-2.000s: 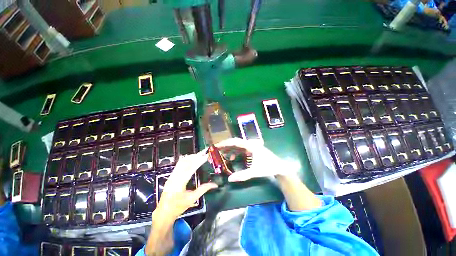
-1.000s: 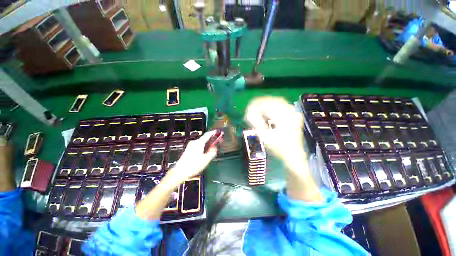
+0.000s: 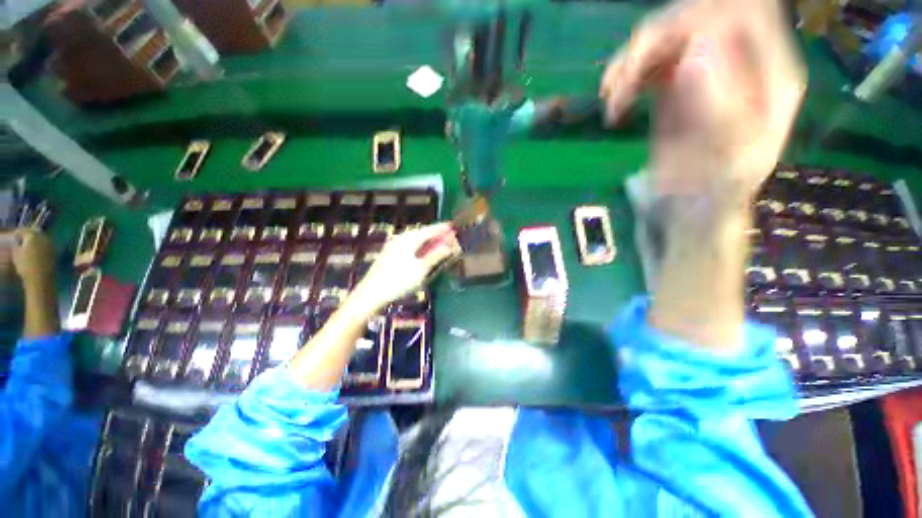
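Note:
The green hand press (image 3: 479,142) stands at the centre, its upper part blurred. My left hand (image 3: 409,265) is at the left edge of the brown press fixture (image 3: 480,243), its fingers around a small red part of a phone (image 3: 439,246), mostly hidden by the hand. My right hand (image 3: 723,86) is raised high at the right of the press, large and blurred; its fingers point left and whether it holds anything cannot be told. A stack of phone parts (image 3: 543,273) stands right of the fixture, with a loose phone (image 3: 594,236) beside it.
The left tray (image 3: 437,354) of phones lies by my left arm. The right tray (image 3: 824,238) is partly behind my right forearm. Loose phones (image 3: 386,151) and a white slip (image 3: 426,81) lie behind the left tray. Another person's hand (image 3: 32,253) is at far left.
My right hand has risen from beside the stack to high on the right. My left hand has moved from in front of the fixture to its left edge. The camera view has shifted.

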